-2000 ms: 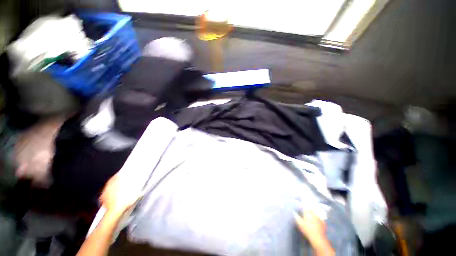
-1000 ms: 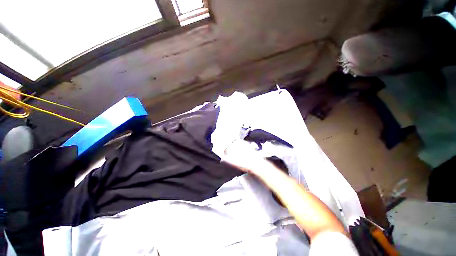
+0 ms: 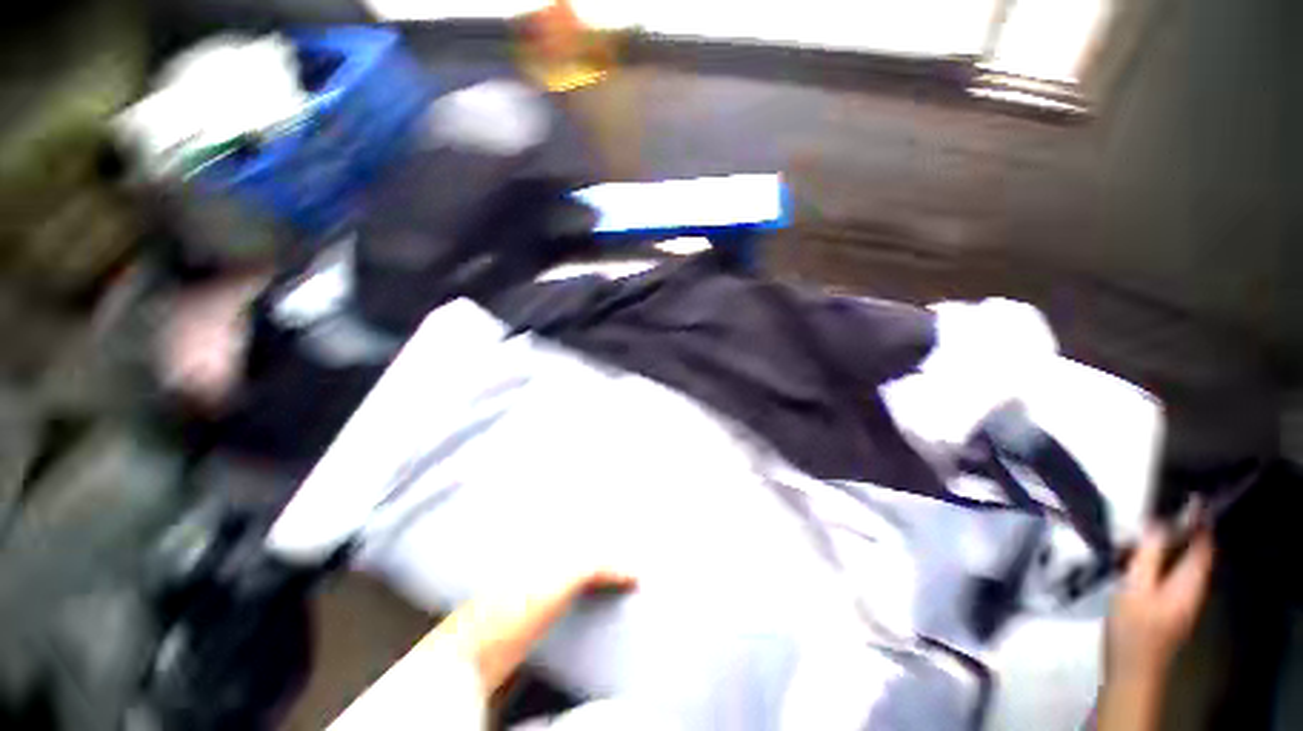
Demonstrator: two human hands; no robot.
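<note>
The frame is blurred. Pale interlining (image 3: 629, 486) covers the front of the table, with its thick white roll (image 3: 393, 429) slanting along the left side. Black fabric (image 3: 757, 357) lies bunched behind it. My left hand (image 3: 536, 621) is on the interlining near the front edge; whether its fingers grip the sheet is unclear. My right hand (image 3: 1160, 586) is at the table's right edge, fingers pointing up. A thin dark shape shows by its fingertips, too blurred to name or to tell if it is held.
A blue and white long box (image 3: 686, 204) is at the back edge. A blue crate (image 3: 350, 136) with pale cloth is at the upper left, near a grey rounded form (image 3: 489, 117). White crumpled cloth (image 3: 986, 350) and dark scraps (image 3: 1050, 471) lie at the right.
The view has swung back left, so the roll, crate and left hand show again. My right hand has moved from the white crumpled cloth to the table's right edge.
</note>
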